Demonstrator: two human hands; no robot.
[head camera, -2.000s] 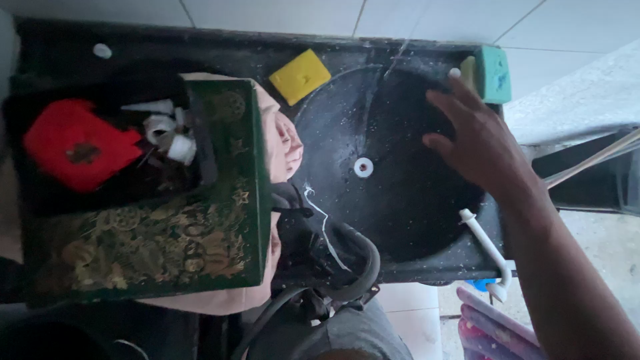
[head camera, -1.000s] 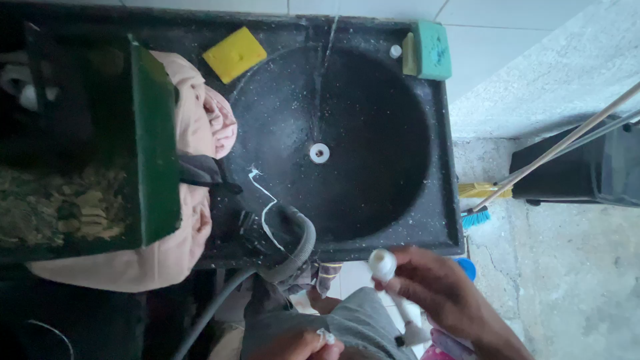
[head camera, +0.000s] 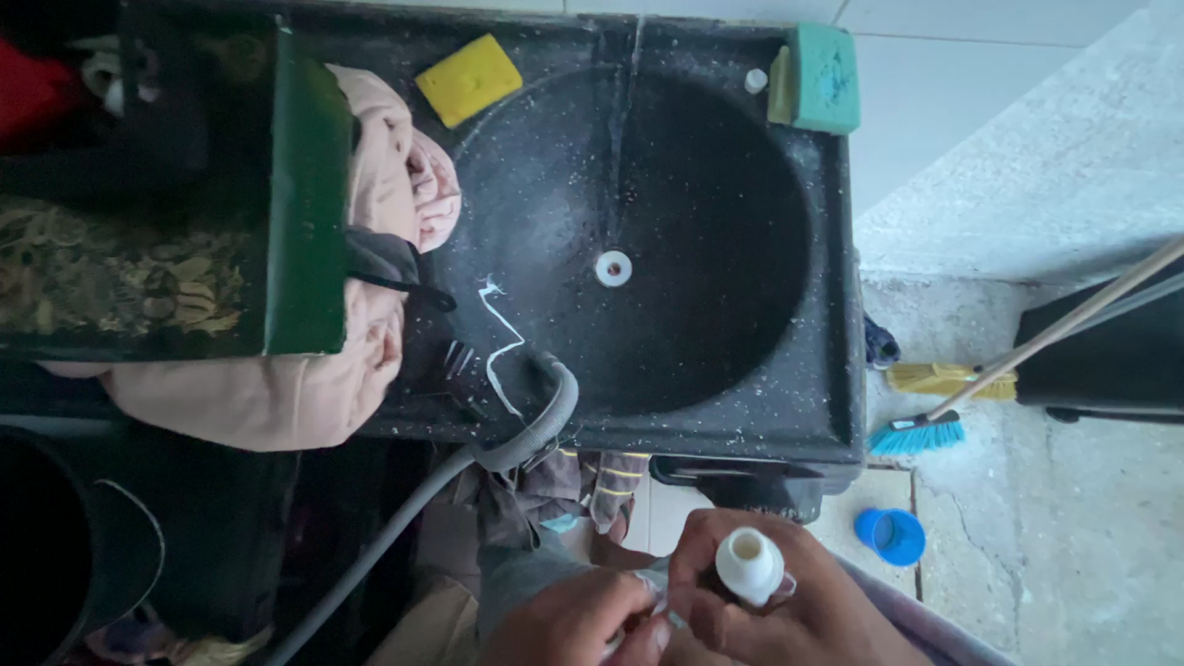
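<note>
Both hands are together at the bottom of the view, in front of the dark speckled sink (head camera: 721, 370). My right hand (head camera: 786, 592) is closed around a white plastic pipe fitting (head camera: 749, 564), its round open end facing up. Touching it, my left hand (head camera: 583, 615) pinches a small whitish piece (head camera: 652, 587), thin and partly hidden by the fingers. A white drain ring (head camera: 613, 268) sits in the basin. On the sink's left inner side lies a strip of white thread or tape (head camera: 499, 351), beside the end of a grey corrugated hose (head camera: 546, 416).
A yellow sponge (head camera: 470, 80), a small white cap (head camera: 756, 81) and a green sponge (head camera: 823, 79) lie along the back rim. At left, a green box (head camera: 310, 203) rests on pink cloth (head camera: 268, 402). Brooms (head camera: 925, 430) and a blue cup (head camera: 890, 536) are at right on the floor.
My right hand has moved from the sink's back right corner down to the front, and the white pipe fitting, earlier at the sink's front right edge, is now in it. My left hand has come into view.
</note>
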